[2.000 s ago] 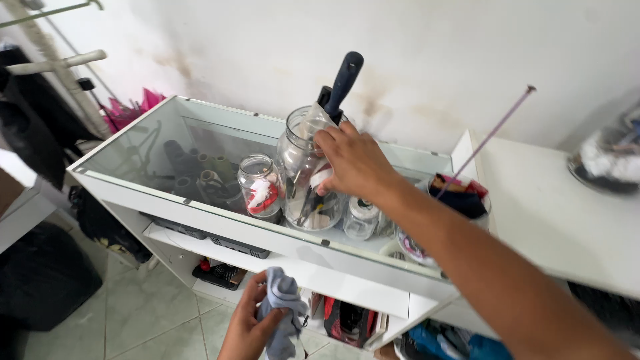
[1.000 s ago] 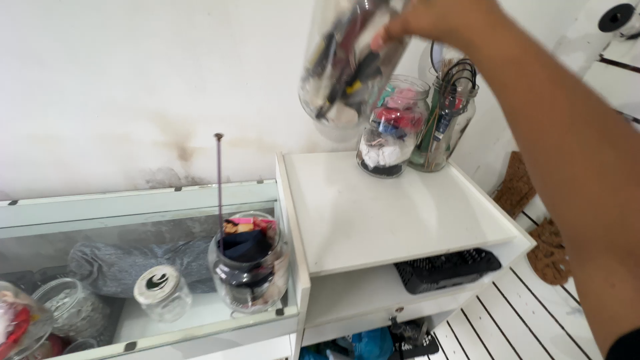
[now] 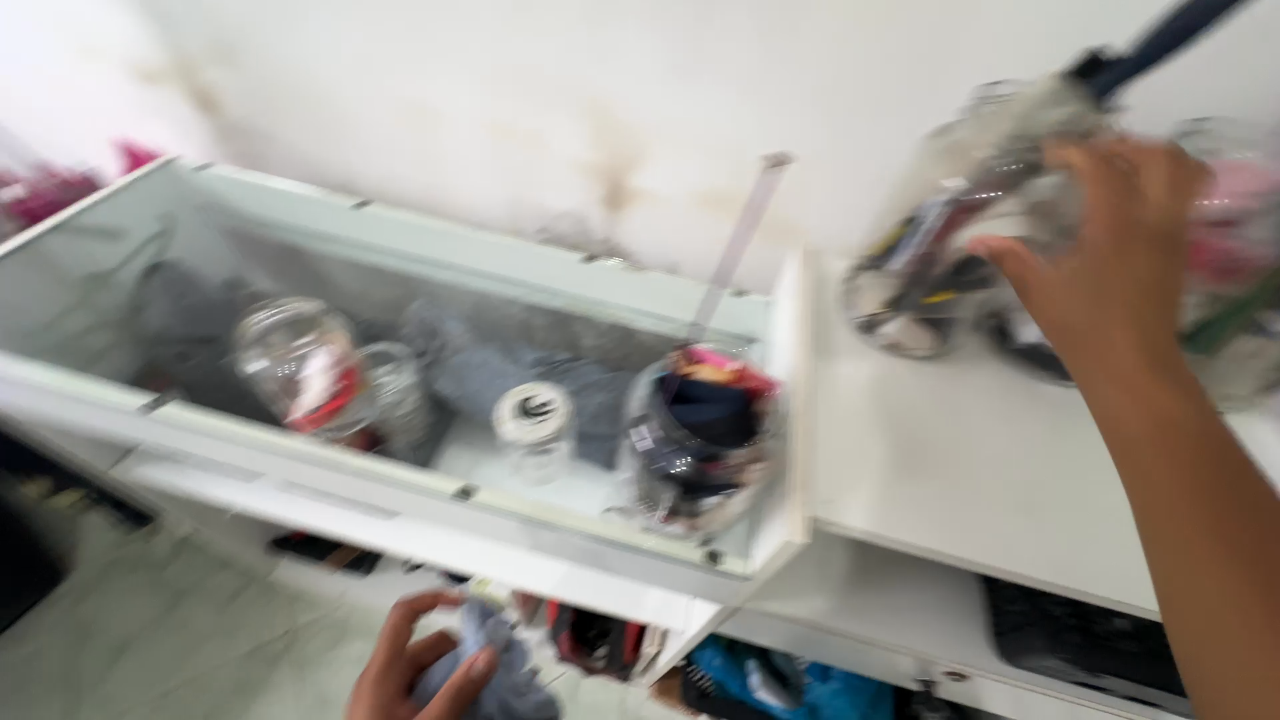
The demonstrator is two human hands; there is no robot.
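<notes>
At the lower middle my left hand (image 3: pixel 425 660) grips a crumpled grey-blue cloth (image 3: pixel 500 670). My right hand (image 3: pixel 1120 230), fingers spread, is beside a large clear glass jar (image 3: pixel 905 300) of mixed items at the upper right; a dark-handled tool (image 3: pixel 1160 50) sticks out of it. The jar's base rests on the white side cabinet; blur hides whether my fingers touch the glass. Left of it, on the glass-topped case, are a jar with red and white contents (image 3: pixel 310 370), a small jar with a white lid (image 3: pixel 533 415) and a jar stuffed with cloth (image 3: pixel 700 440).
The white cabinet top (image 3: pixel 960 450) adjoins the glass case's white frame (image 3: pixel 800 420). A jar with pink contents (image 3: pixel 1235 220) stands behind my right hand. A thin rod (image 3: pixel 740 240) rises from the cloth-filled jar. Black baskets (image 3: pixel 1080 635) and blue items (image 3: pixel 800 680) sit on lower shelves.
My right hand has carried the large jar from the glass case to the cabinet at right, where its base now rests. The cloth stays in my left hand.
</notes>
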